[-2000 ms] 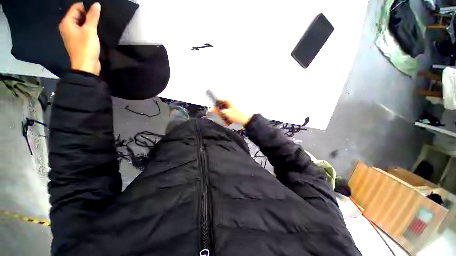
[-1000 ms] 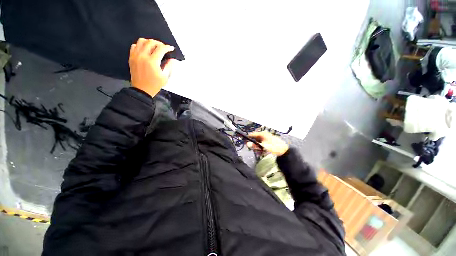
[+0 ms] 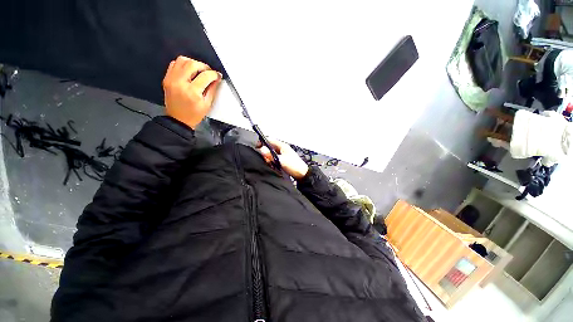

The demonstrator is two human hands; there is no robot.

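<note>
A large dark cloth panel [image 3: 113, 44] lies at the upper left, partly on the white table and partly over its near edge. My left hand [image 3: 188, 89] pinches the panel's near right corner between thumb and fingers. My right hand [image 3: 286, 160] holds the shears [image 3: 250, 121] by their dark handles, near the table's front edge. The blades look like a thin dark line and point up and left to the cloth's right edge, by my left fingertips. I cannot tell if the blades are apart.
A black smartphone [image 3: 392, 67] lies on the white table [image 3: 314, 69]. Black offcuts [image 3: 63, 148] lie on the grey floor at left, more beyond the front edge. A wooden box [image 3: 440, 251] stands at lower right. Green cloth with a dark bundle [image 3: 480, 60], shelving and a person's pale clothing show at right.
The panel has come further right across the table, with my left hand at its corner. My right hand first moved down and right, then back up and left, bringing the shears to the cloth edge.
</note>
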